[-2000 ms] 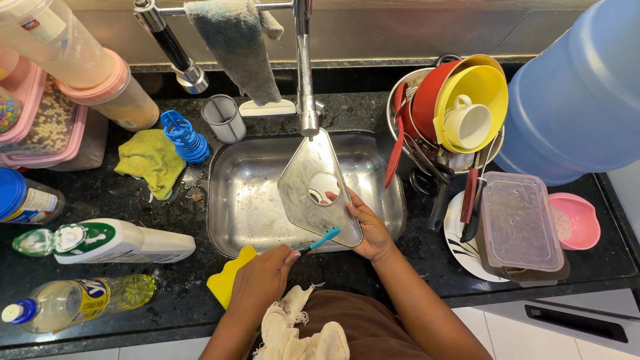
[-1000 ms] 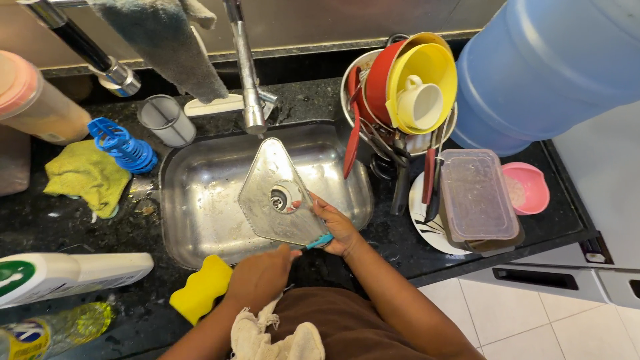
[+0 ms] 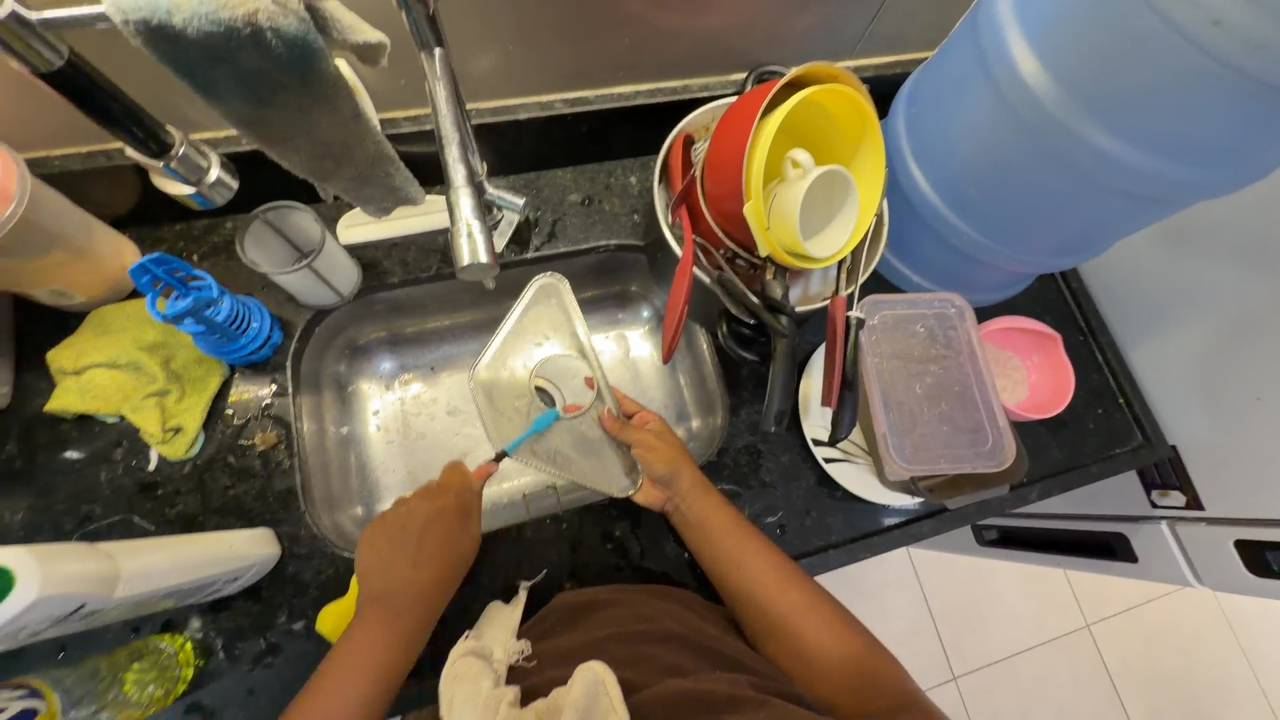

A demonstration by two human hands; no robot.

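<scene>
Over the stainless steel sink [image 3: 400, 400], my right hand [image 3: 645, 450] grips the right edge of a flat diamond-shaped metal plate [image 3: 525, 355] with a round hole in it. My left hand [image 3: 425, 540] holds a small blue brush [image 3: 530, 432] by its dark handle. The brush's blue end lies at the rim of the hole, and its bristles cannot be made out. Above the plate's upper corner is the tap spout [image 3: 475, 255]. A yellow sponge [image 3: 338, 612] shows partly beside my left forearm.
Left of the sink lie a yellow-green cloth [image 3: 135, 375], a blue plastic coil-shaped item [image 3: 210, 310], a clear cup [image 3: 300, 255] and bottles [image 3: 140, 585]. To the right stand a bowl of dishes and utensils [image 3: 675, 150], a lidded plastic container [image 3: 935, 385], a pink bowl [image 3: 1040, 370] and a large blue water jug [image 3: 1000, 150].
The blue brush has moved from the plate's lower edge up to the hole. My right hand still grips the plate. The sponge is now mostly hidden by my left arm.
</scene>
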